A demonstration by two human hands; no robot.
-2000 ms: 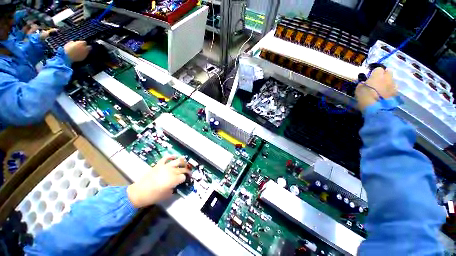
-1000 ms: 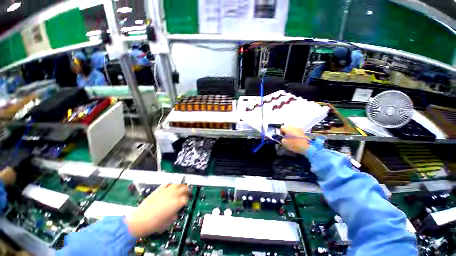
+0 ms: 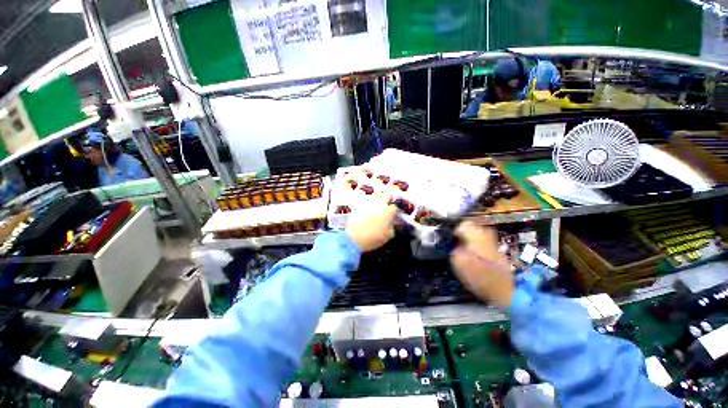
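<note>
The white inductor tray (image 3: pixel 431 179) sits on the shelf straight ahead, with small red-brown ring inductors (image 3: pixel 382 180) in its pockets. My left hand (image 3: pixel 373 225) is at the tray's front edge, with dark fingertips over the pockets. My right hand (image 3: pixel 482 259) is just right of it, blurred, at the tray's front corner. Dark finger cots cover some fingertips. Whether either hand holds an inductor cannot be told. Green circuit boards (image 3: pixel 471 358) lie in a row below my forearms.
Orange-and-black blocks (image 3: pixel 271 191) stand on the shelf at left. A white fan (image 3: pixel 596 153) stands on the shelf at right, above brown cartons (image 3: pixel 599 263). Finned heatsinks (image 3: pixel 378 333) rise from the boards. A metal post (image 3: pixel 164 167) is at left. People in blue work beyond.
The view has swung up and right from the boards to the shelf. My left hand has moved from above the boards up to the tray. My right hand has stayed near the tray.
</note>
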